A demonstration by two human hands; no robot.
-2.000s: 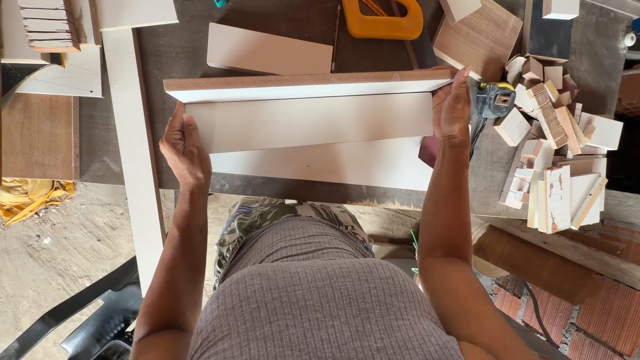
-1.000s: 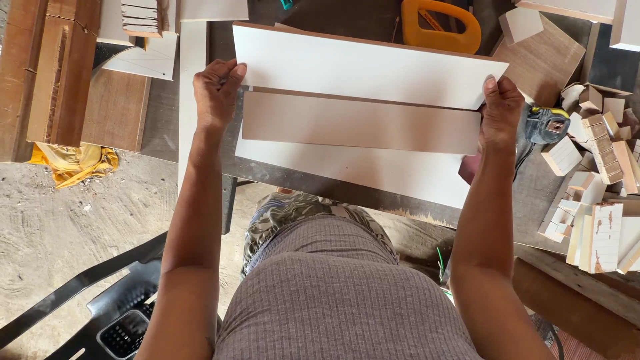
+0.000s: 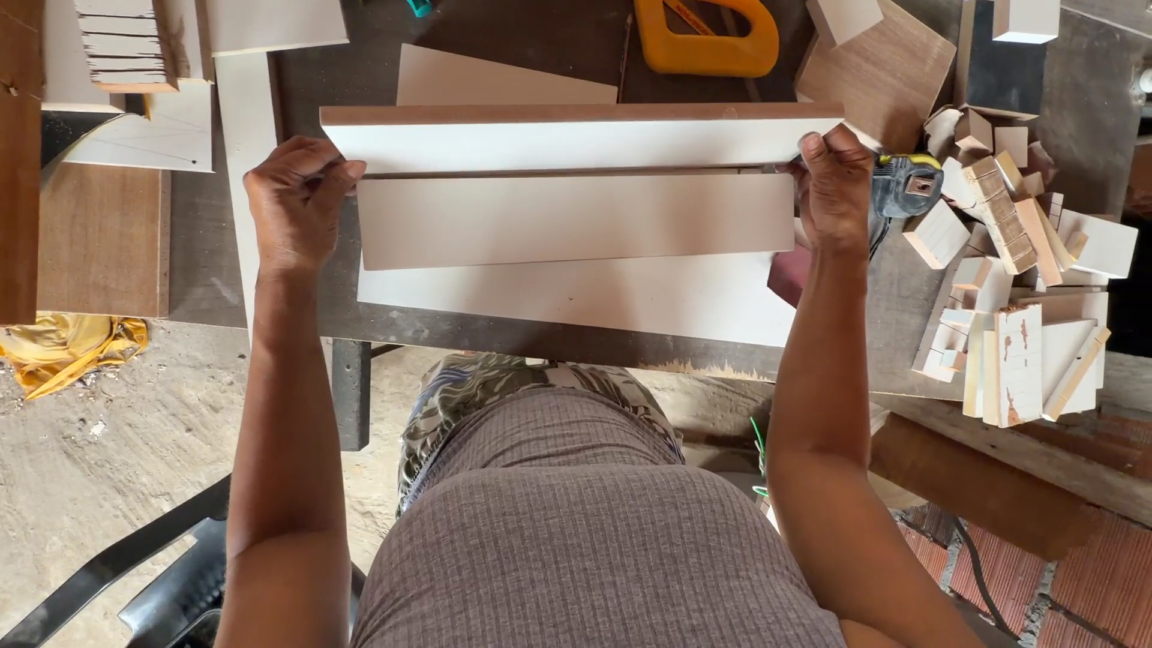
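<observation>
A long white-faced board (image 3: 567, 144) with a brown edge is held up above the table, tilted so that its edge faces me. My left hand (image 3: 301, 202) grips its left end between thumb and fingers, and my right hand (image 3: 832, 184) grips its right end the same way. Just below it, on my side, lies a narrower pale board (image 3: 576, 220); whether the two touch, I cannot tell. Beneath that is a larger white panel (image 3: 576, 297) on the dark table, partly covered. A tape measure (image 3: 904, 184) lies beside my right hand.
Small wood offcuts (image 3: 999, 216) are heaped at the right. A yellow-orange saw handle (image 3: 706, 40) and a brown board (image 3: 877, 67) lie at the far side. White and brown panels (image 3: 103, 234) stand or lie at the left. The table's near edge (image 3: 558, 346) is chipped.
The held board was turned with its broad white face toward me one second ago; now it is tilted and its brown edge shows. Both hands keep hold of its ends. The view has shifted.
</observation>
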